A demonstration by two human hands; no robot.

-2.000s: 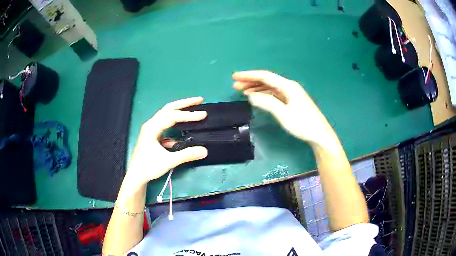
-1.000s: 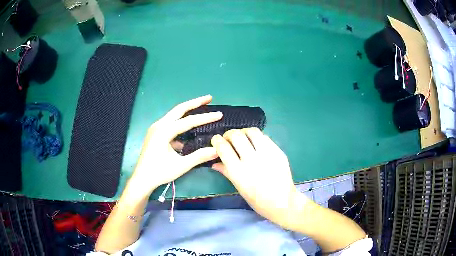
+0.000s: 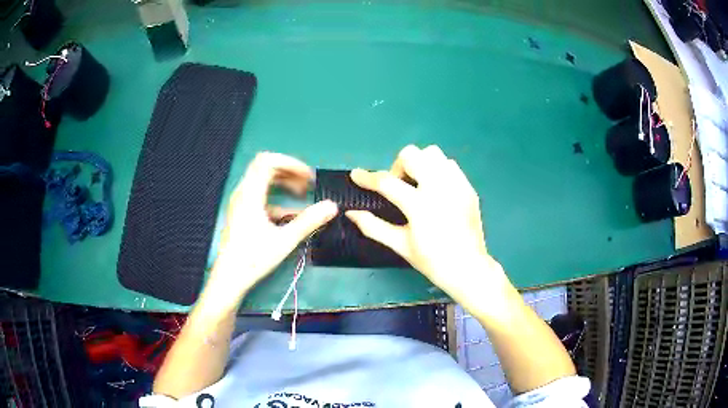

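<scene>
A black speaker housing with mesh cover around it [image 3: 355, 243] lies on the green table in front of me. Lead wires [image 3: 297, 291] with small white plugs hang from its left end over the table edge. My right hand [image 3: 443, 223] grips its right part, fingertips and thumb on the mesh. My left hand [image 3: 259, 227] is at its left end, thumb tip on the mesh, fingers curled and slightly blurred. A flat black mesh cover [image 3: 187, 183] lies on the table to the left.
Three black housings [image 3: 638, 145] with wires stand at the right beside a cardboard sheet [image 3: 688, 227]. More housings [image 3: 78, 84] and a blue netlike bundle [image 3: 80, 195] are at the left. A pale post [image 3: 165, 28] stands at the back left. Slatted crates [image 3: 678, 319] are below the table edge.
My right hand has come in from the right and now holds the housing's right part. My left hand has shifted to its left end. The mesh now covers the strip seen open at first.
</scene>
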